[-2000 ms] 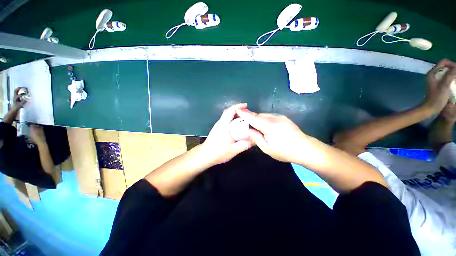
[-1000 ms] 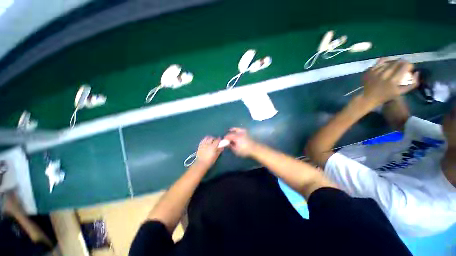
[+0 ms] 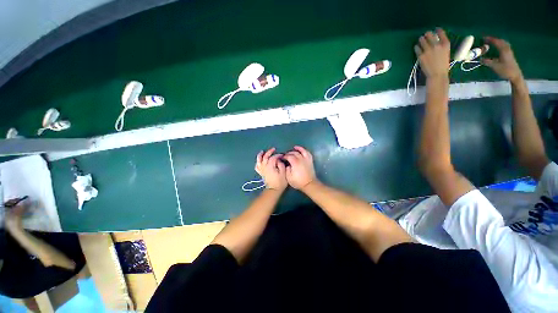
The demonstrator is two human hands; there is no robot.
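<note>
My left hand and my right hand are pressed together above the dark green bench top, fingers curled. A white wrist strap hangs in a loop out of the left side of my left hand. The housing it belongs to is hidden in my fingers; it was visible between my fingertips a moment ago. How each hand grips it cannot be seen fully. A white cloth lies on the bench by the belt rail, ahead and to the right of my hands.
Paired cream housings and marked cylinders sit in a row on the green belt. A person at right has both hands over the belt. A crumpled scrap lies at left; a cardboard carton is below. Another person works at far left.
My hands have closed around the housing, hiding it. The strap still hangs at left. The neighbour's hands at right have moved from the bench to the belt. The camera view has shifted.
</note>
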